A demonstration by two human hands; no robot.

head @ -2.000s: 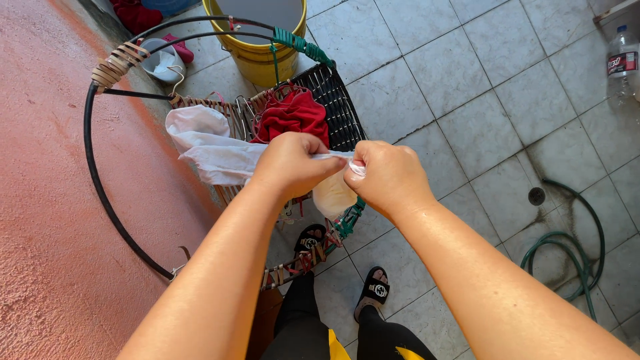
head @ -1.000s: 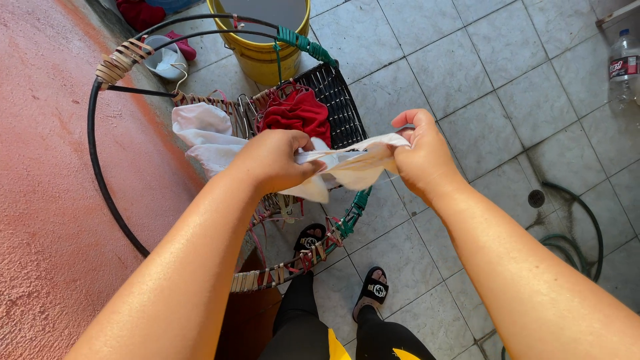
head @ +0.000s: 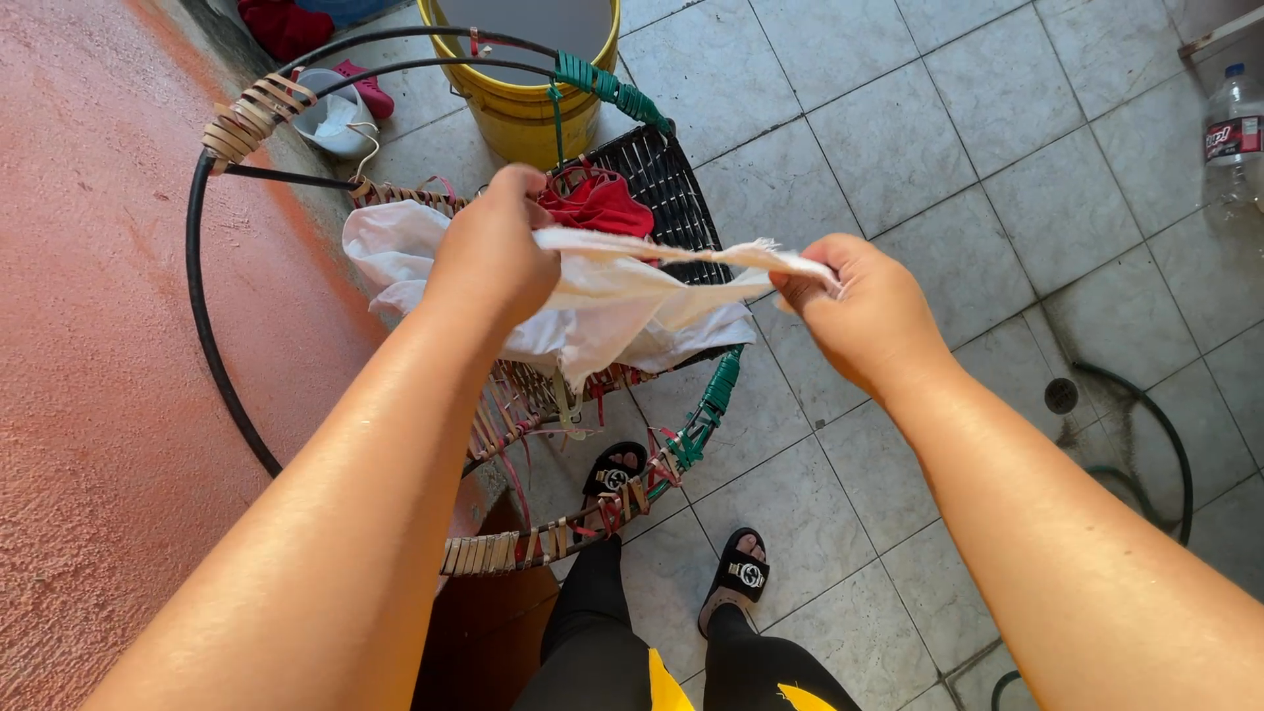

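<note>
My left hand (head: 499, 252) and my right hand (head: 859, 306) hold a thin white cloth (head: 632, 296) stretched between them, its frayed edge running along the top. The cloth's lower part hangs over a worn woven chair (head: 681, 188) with a round frame. More white fabric (head: 390, 247) lies on the chair, to the left of my left hand. Behind the held cloth, a crumpled red cloth (head: 600, 205) rests on the seat. The fingertips of my left hand are partly hidden.
A yellow bucket (head: 528, 109) of greyish liquid stands behind the chair. A small white pail (head: 336, 117) is near the orange wall (head: 128, 296). On the tiled floor at the right are a plastic bottle (head: 1232, 138), a drain (head: 1061, 396) and a dark hose (head: 1155, 420).
My hands were close together on the twisted white cloth two seconds ago. They have moved apart, and the cloth is now spread wider and hangs more openly.
</note>
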